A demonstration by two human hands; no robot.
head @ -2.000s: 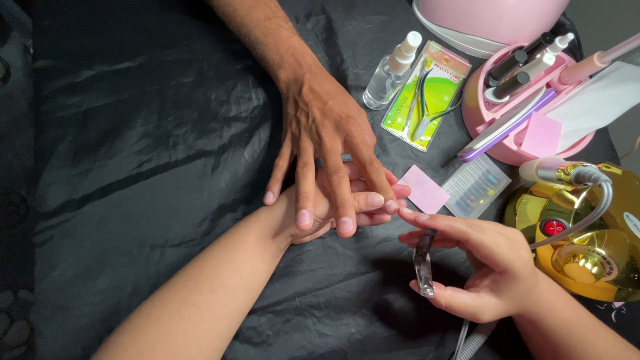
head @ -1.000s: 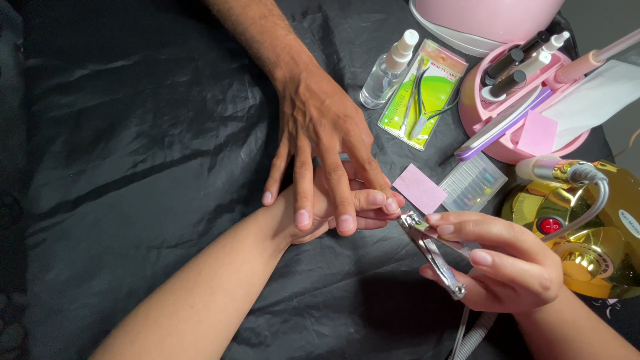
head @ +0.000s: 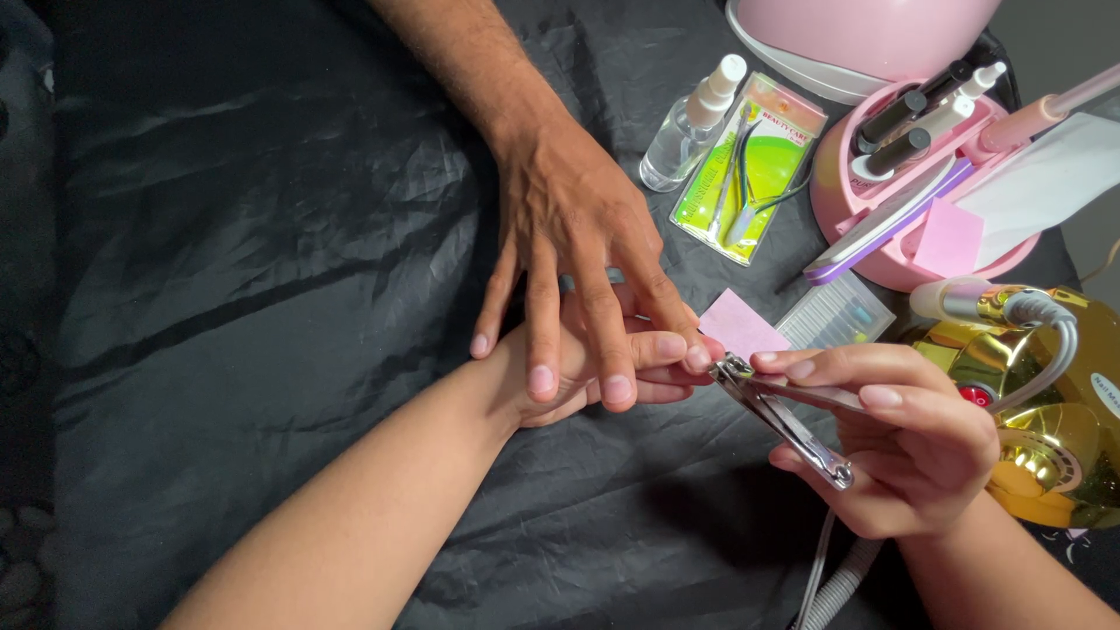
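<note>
Another person's hand (head: 577, 219) reaches in from the top, palm down, fingers spread. My left hand (head: 569, 367) lies beneath it, partly hidden, its thumb and fingers around the tip of the person's index finger. In my right hand (head: 892, 429) is a metal nail clipper (head: 783, 424), its lever swung out from the body and held between thumb and fingers. The clipper's jaws are right at the nail of that index finger; whether they touch it cannot be told. A pink buffer block (head: 742, 322) lies just behind the fingertip.
A clear spray bottle (head: 687, 127), packaged cuticle nippers (head: 748, 171) and a clear case of small bits (head: 836, 313) lie beyond. At right are a pink organizer (head: 827, 188) with bottles and files, a gold nail drill machine (head: 1041, 437) and a pink lamp (head: 875, 35). A grey hose (head: 844, 582) runs near my right wrist.
My right hand has turned the clipper and brought its jaws up to the person's index fingertip; its lever now stands out from the body. My left hand keeps its hold.
</note>
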